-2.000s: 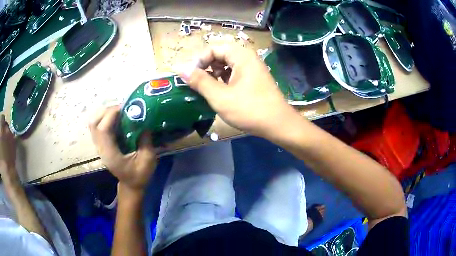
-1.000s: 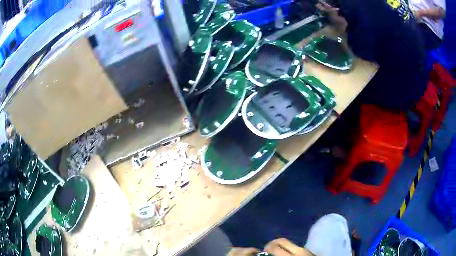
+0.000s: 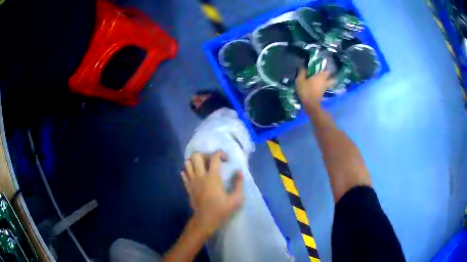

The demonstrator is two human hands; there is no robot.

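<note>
A blue plastic crate stands on the floor at the top centre, filled with glossy green body shells. Several lie open side up, with dark hollows and silvery rims. My right hand reaches into the crate and holds a green shell among the others. The shell and fingertips are blurred, and the far side of the grip is hidden. My left hand is above my light-trousered leg, empty, with its fingers spread.
A red plastic stool stands on the floor at the upper left. Yellow-black tape runs along the blue floor below the crate. The bench edge shows at the lower left with green shells. Another blue crate corner is at the lower right.
The view has swung from the bench to the floor crate. The right hand has moved from the shell at the bench into the crate. The left hand has let go of the shell.
</note>
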